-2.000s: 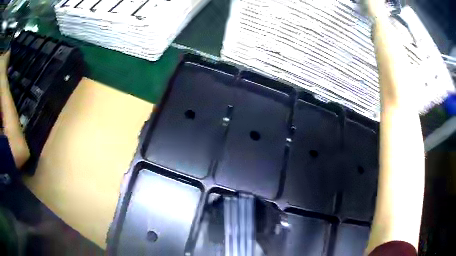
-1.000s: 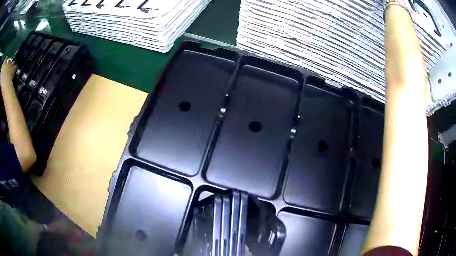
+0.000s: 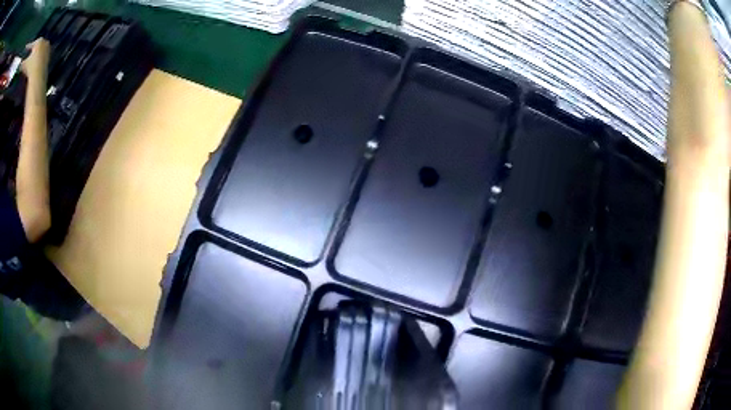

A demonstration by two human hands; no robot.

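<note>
A large glossy black blister tray [image 3: 321, 192] with shallow rectangular pockets fills the middle of the view. Several thin dark frames [image 3: 361, 352] stand on edge in a row over a lower pocket, cut off by the bottom edge and blurred. Dark, unclear shapes lie beside them. My bare right forearm [image 3: 693, 200] reaches up along the right side over the tray's edge. My right hand is cut off by the top edge. My left hand is not in view.
White layered stacks [image 3: 553, 56] stand beyond the tray, with another white stack [image 3: 232, 12] at the upper left. A tan board [image 3: 148, 184] lies left of the tray. Another person's arm [image 3: 34, 152] is beside black trays [image 3: 96, 88] at the far left.
The view has shifted, so the stacks sit higher and my right forearm further right. My wrist has slid towards the top edge. The other person's arm has moved slightly right and up.
</note>
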